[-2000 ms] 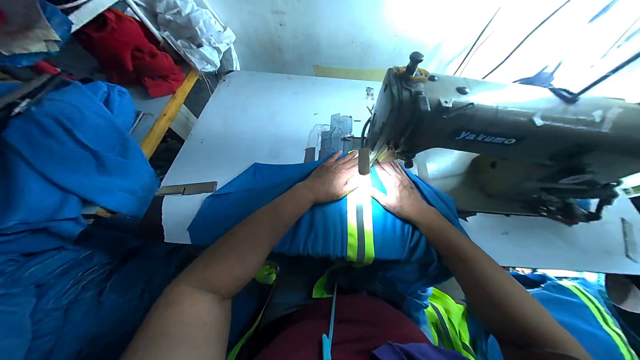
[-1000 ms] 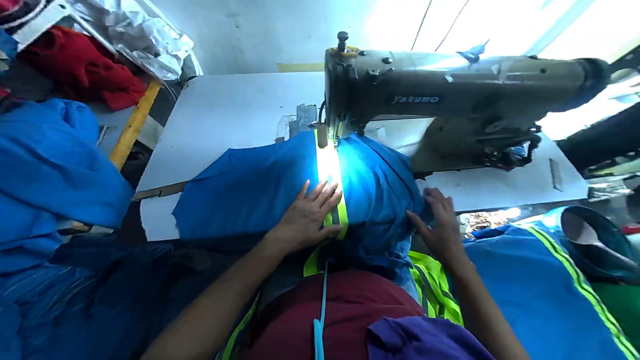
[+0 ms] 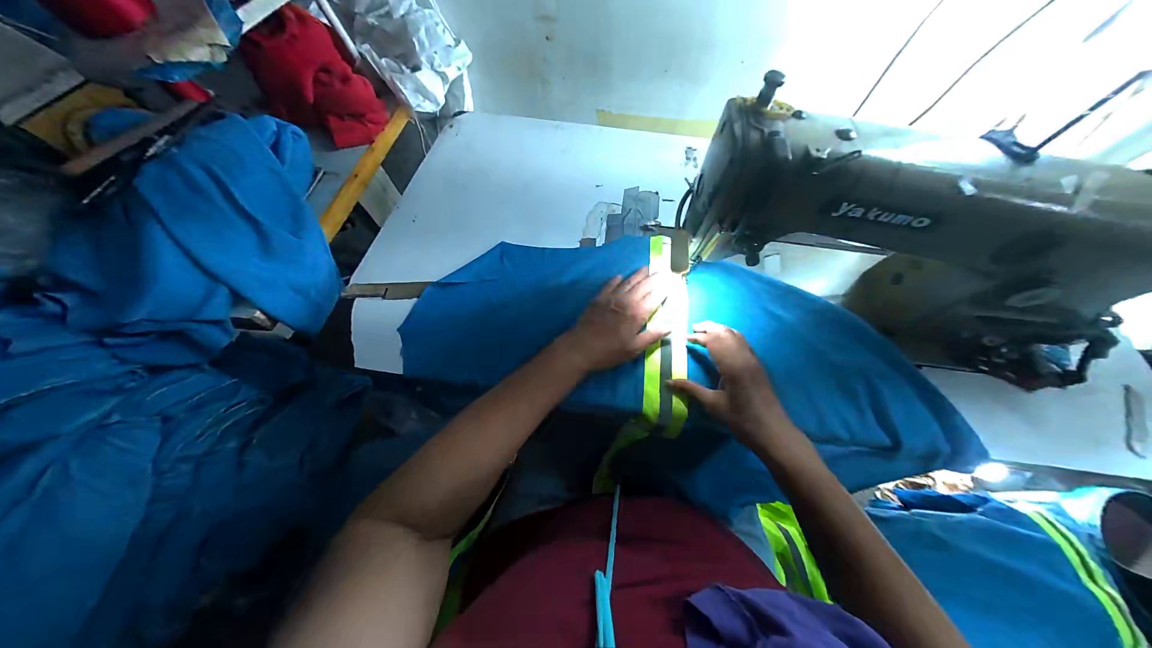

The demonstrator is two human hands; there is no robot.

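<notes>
A blue fabric panel (image 3: pixel 513 310) lies across the white sewing table, with a yellow-green and silver reflective tape (image 3: pixel 664 378) running down it from the needle area of a Yakumo sewing machine (image 3: pixel 855 198). My left hand (image 3: pixel 621 322) rests flat on the panel, its fingertips at the tape's left edge just below the presser area. Thumb and fingers apart, my right hand (image 3: pixel 733 373) touches the tape's right edge, a little lower. Bright lamp light washes out the tape near the needle. The needle and presser foot cannot be made out clearly.
Blue cloth (image 3: pixel 180 234) is heaped at the left, near a red cloth (image 3: pixel 315 76) and a yellow wooden bar (image 3: pixel 364 171). More blue fabric with reflective tape (image 3: pixel 972 558) lies at the lower right. A light-blue cord (image 3: pixel 605 594) hangs over my maroon shirt.
My right hand has moved left from the panel's right side to the tape. My left hand is now farther up, closer to the needle, than one second ago.
</notes>
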